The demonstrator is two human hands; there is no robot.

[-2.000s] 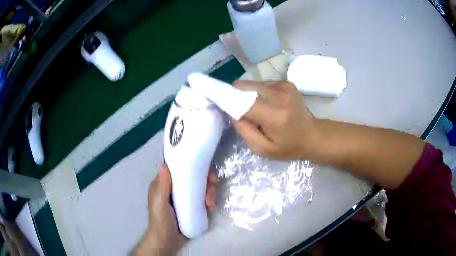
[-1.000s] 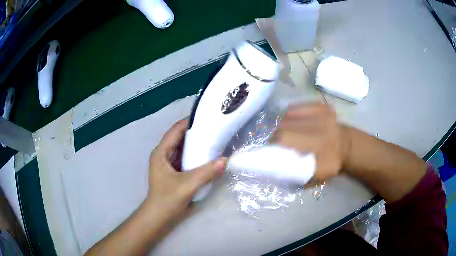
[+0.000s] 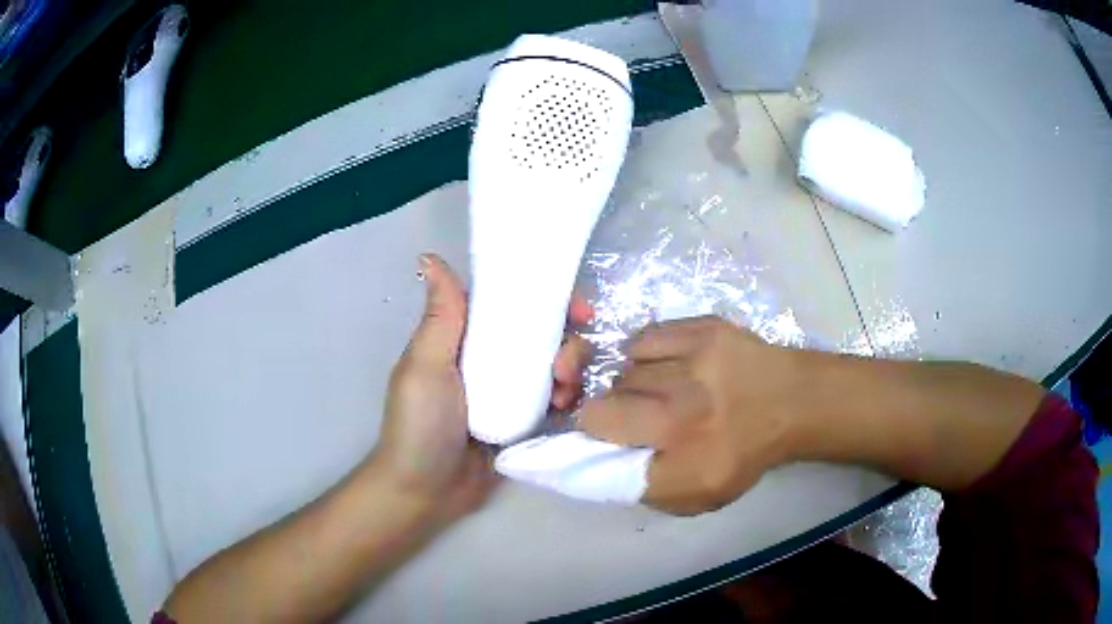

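A white handset [image 3: 531, 256] is held upright over the bench, its back with a grille of small dark holes towards me and its wide head at the top. My left hand [image 3: 433, 402] grips its handle from behind, thumb on the left side and fingertips showing on the right. My right hand [image 3: 701, 414] holds a folded white wipe [image 3: 579, 468] around a finger. The wipe is at the rounded lower end of the handle; whether it touches is hard to tell.
Crinkled clear film [image 3: 683, 287] lies on the pale bench [image 3: 268, 366]. A translucent bottle [image 3: 762, 43], cut off at the top, and a white wipe stack [image 3: 861, 171] are beyond my right hand. The green conveyor [image 3: 293, 98] carries more handsets [image 3: 149, 92] at upper left.
The handset has turned from its side vent to its rear grille and stands more upright. My right hand and wipe have moved lower, to the handle end. The view has shifted, with bottle and conveyor handsets higher.
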